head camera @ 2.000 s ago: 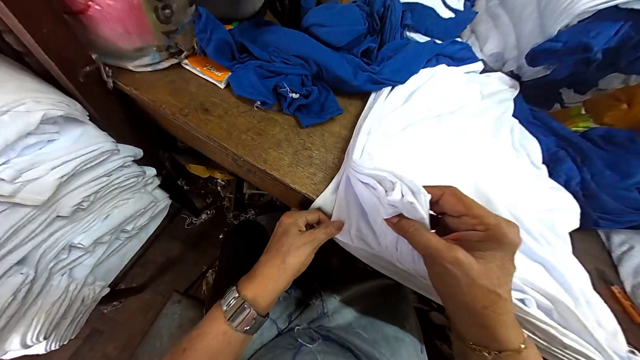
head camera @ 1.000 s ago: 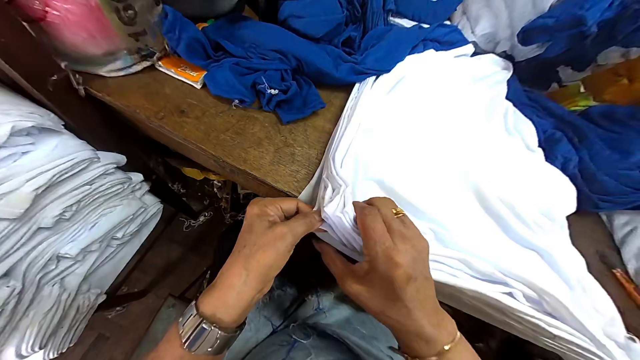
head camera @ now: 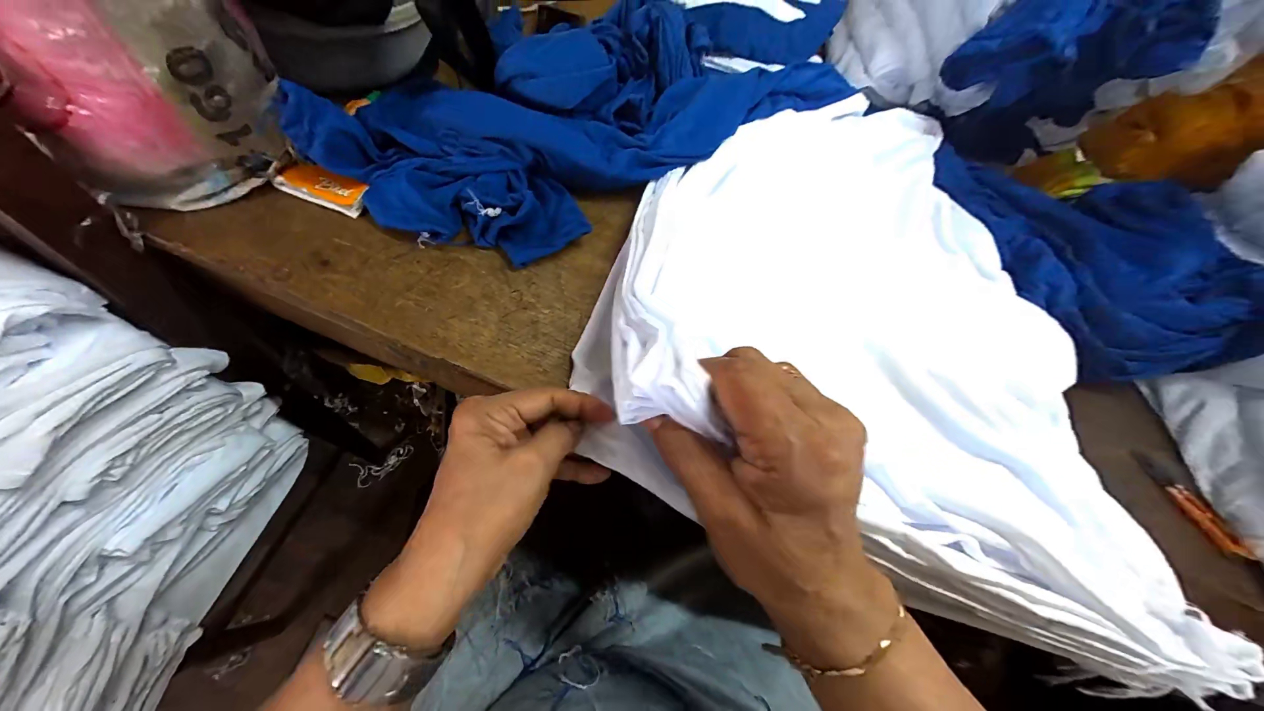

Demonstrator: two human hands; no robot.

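Note:
A stack of white fabric pieces [head camera: 839,286] lies over the front edge of the wooden table. My right hand [head camera: 770,474] pinches the folded-back corner of several upper layers between thumb and fingers. Just left of it, my left hand [head camera: 513,454], with a metal watch at the wrist, has its thumb and forefinger closed at the edge of a lower white layer, which shows flat beneath the lifted ones. The fingertips of the two hands are close together but apart.
Blue fabric [head camera: 474,158] is heaped on the wooden table [head camera: 415,286], beside an orange packet [head camera: 321,188] and a printed plastic bag [head camera: 148,99]. A tall pile of white fabric [head camera: 128,484] stands at the left. More blue fabric [head camera: 1116,267] and an orange-handled tool [head camera: 1210,523] lie right.
Since a second ago my right hand has folded back a bunch of upper layers at the corner, and the hands have moved slightly apart. A lower layer now shows beneath.

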